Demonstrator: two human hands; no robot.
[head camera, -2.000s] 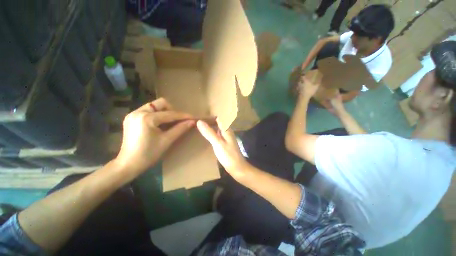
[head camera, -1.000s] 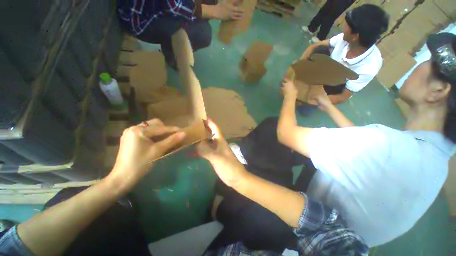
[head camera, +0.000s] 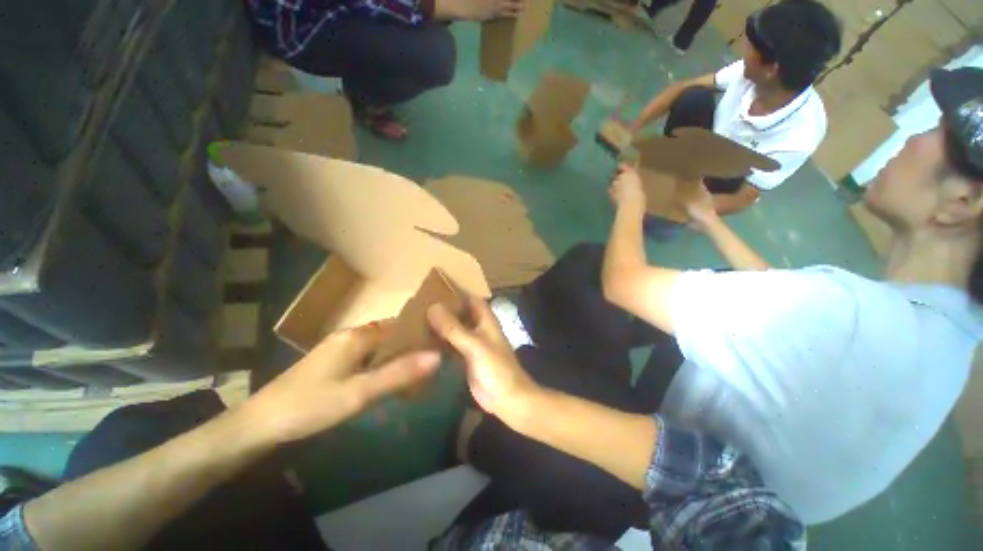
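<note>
A half-formed box (head camera: 372, 285) of brown cardboard is held over my lap, its walls partly up and its large lid with rounded ears open toward the upper left. My right hand (head camera: 482, 350) grips a small end flap (head camera: 429, 312) at the near right corner, thumb on its face. My left hand (head camera: 350, 377) is at the near wall, fingers behind the cardboard and thumb extended along the front. Part of the near wall is hidden by my left hand.
Dark wrapped goods on pallets (head camera: 119, 194) stand at left. A bottle with a green cap (head camera: 232, 185) is partly behind the lid. Blanks (head camera: 490, 231) lie on the green floor beyond. A person in a light shirt (head camera: 819, 366) sits close at right; others crouch further off, handling cardboard.
The box has turned, so its tray and open lid show broadly, the lid now leaning to the upper left. My left hand has moved right and lower along the near wall.
</note>
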